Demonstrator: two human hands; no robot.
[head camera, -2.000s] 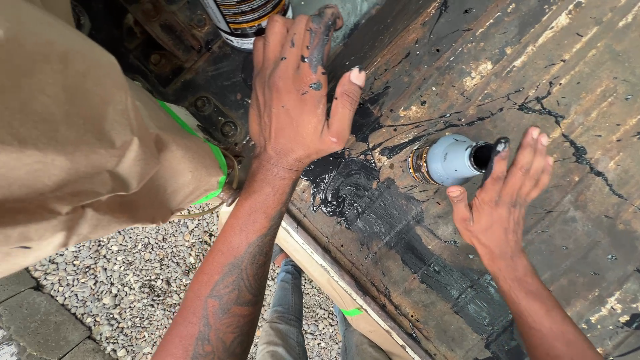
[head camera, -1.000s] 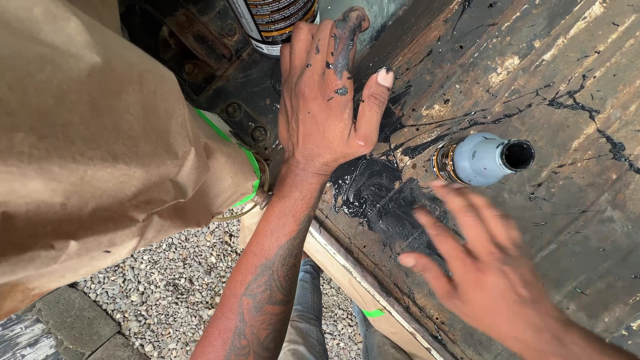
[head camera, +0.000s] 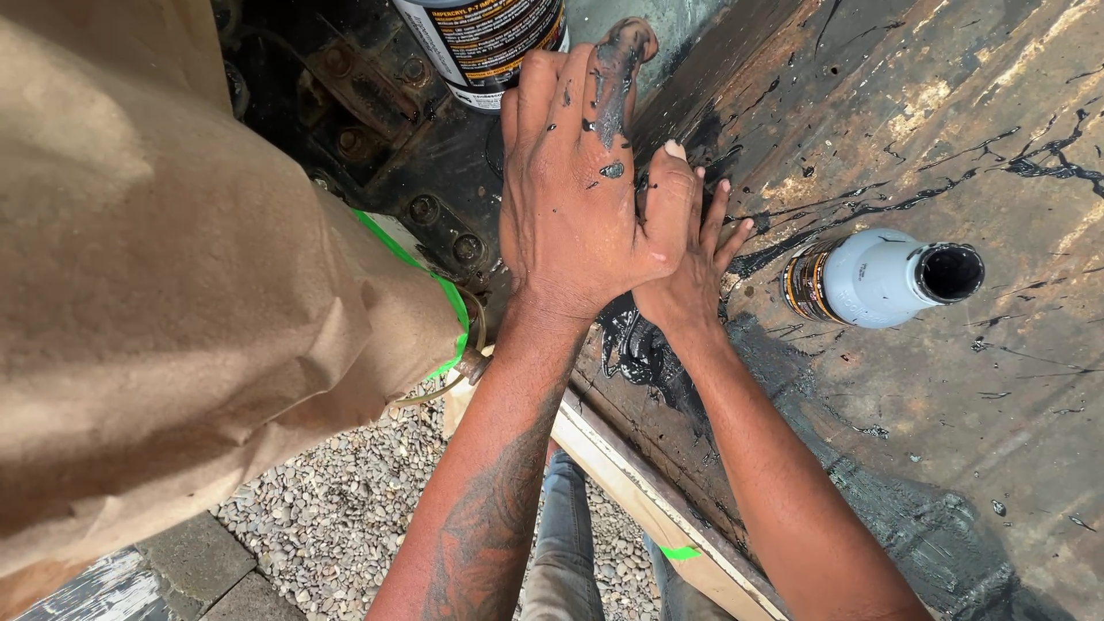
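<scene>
My left hand (head camera: 578, 181), its index finger smeared with black coating, is at the upper middle with curled fingers; whether it grips anything is hidden. Just behind its fingertips stands a labelled container (head camera: 496, 43). My right hand (head camera: 694, 276) reaches in beside and partly behind the left, fingers spread near the stained metal surface; its palm side is hidden. A light blue-grey plastic bottle (head camera: 871, 280) with a black-smeared open mouth stands to its right. Thick wet black coating (head camera: 647, 349) lies on the rusty ribbed metal below the hands.
Brown masking paper (head camera: 216, 302) edged with green tape covers the left side. Dark bolted metal parts (head camera: 371, 112) lie behind it. A pale paper-covered edge (head camera: 655, 509) borders the rusty surface, with gravel (head camera: 345, 509) and paving stones (head camera: 194, 552) below.
My right hand has let go of the bottle, which stays standing, and has moved left to beside my left hand. The left hand keeps much the same curled pose.
</scene>
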